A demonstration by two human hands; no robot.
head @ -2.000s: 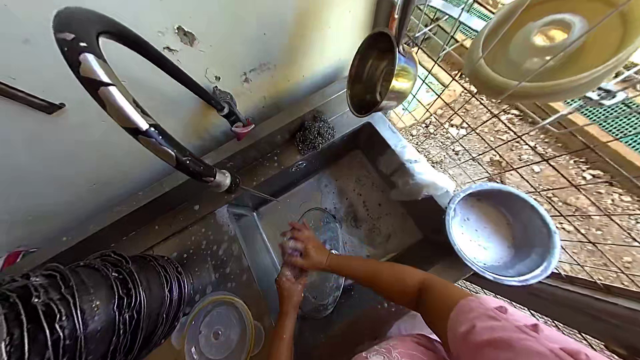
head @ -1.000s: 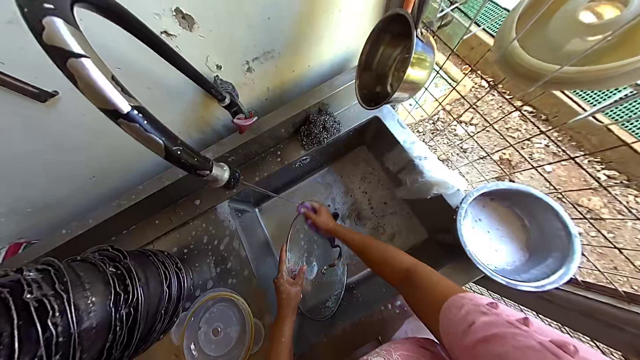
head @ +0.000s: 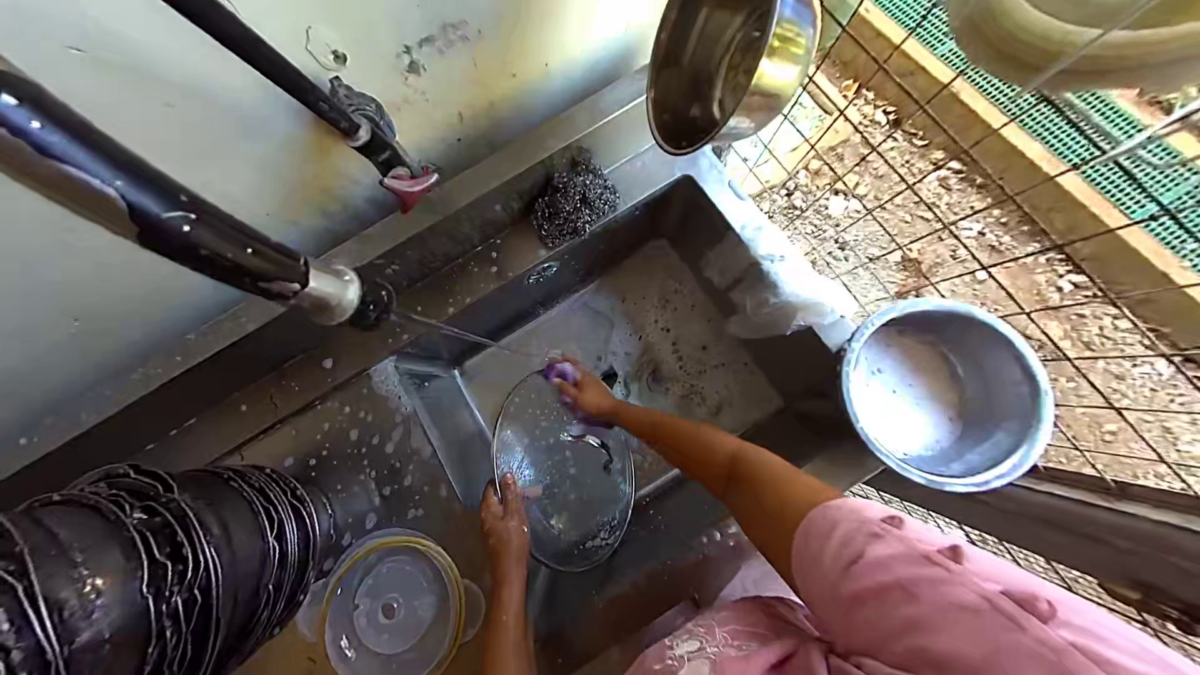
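Note:
A glass pot lid (head: 562,478) with a metal rim and a handle stands tilted over the near side of the steel sink (head: 441,431). My left hand (head: 506,525) grips its left rim, thumb against the glass. My right hand (head: 586,394) holds a purple scrubber (head: 562,372) at the lid's top edge. A thin stream of water from the black faucet (head: 337,291) reaches down to the scrubber. Soapy water with suds lies in the basin beyond the lid.
A metal wool scourer (head: 574,199) sits on the back ledge. An aluminium pot (head: 947,394) stands right, by the wire mesh. A steel pot (head: 717,70) is above. A clear plastic lid (head: 392,605) and a stack of black ridged vessels (head: 169,562) are at lower left.
Two seconds ago my hands were close together over the glass lid; now they are apart, the left on its left rim and the right with the scrubber at its top. The lid has been raised and tilted.

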